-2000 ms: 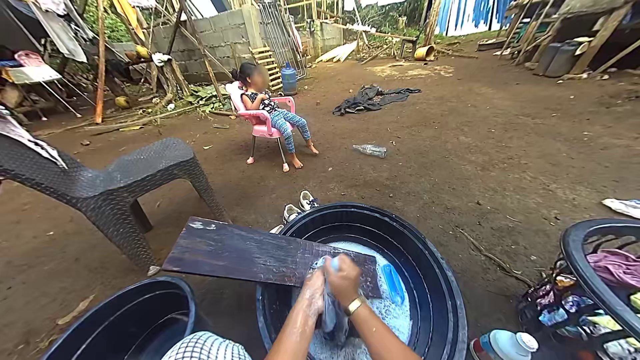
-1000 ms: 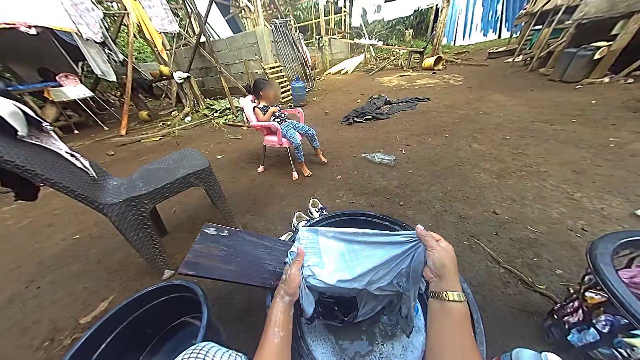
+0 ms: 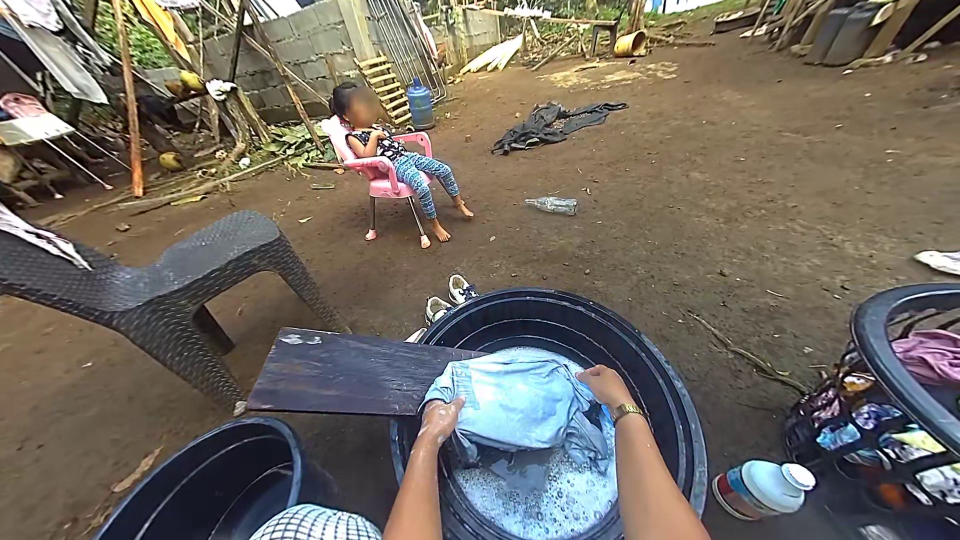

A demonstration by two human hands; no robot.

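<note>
A wet light-blue garment (image 3: pixel 517 397) is spread between my two hands, over the soapy water (image 3: pixel 540 487) in a large black plastic tub (image 3: pixel 652 360). My left hand (image 3: pixel 441 420) grips its left edge near the waistband. At the upper right edge, my right hand (image 3: pixel 606 386) pinches the cloth, with a gold-coloured watch on the wrist. Part of the garment hangs down to the suds. A dark wooden board (image 3: pixel 345 371) lies across the tub's left rim, its right end behind the cloth.
Left stand a second black tub (image 3: pixel 202 480) and a dark woven-pattern plastic chair (image 3: pixel 187 262). A person (image 3: pixel 397 150) sits in a pink chair (image 3: pixel 386 184) ahead. Shoes (image 3: pixel 450 296) lie behind the tub. A white bottle (image 3: pixel 765 487) and a black basket of clothes (image 3: pixel 870 420) stand right.
The garment was bunched between my hands on the board, then held up stretched; now it is lower, over the suds. The blue object seen in the tub at first is mostly hidden.
</note>
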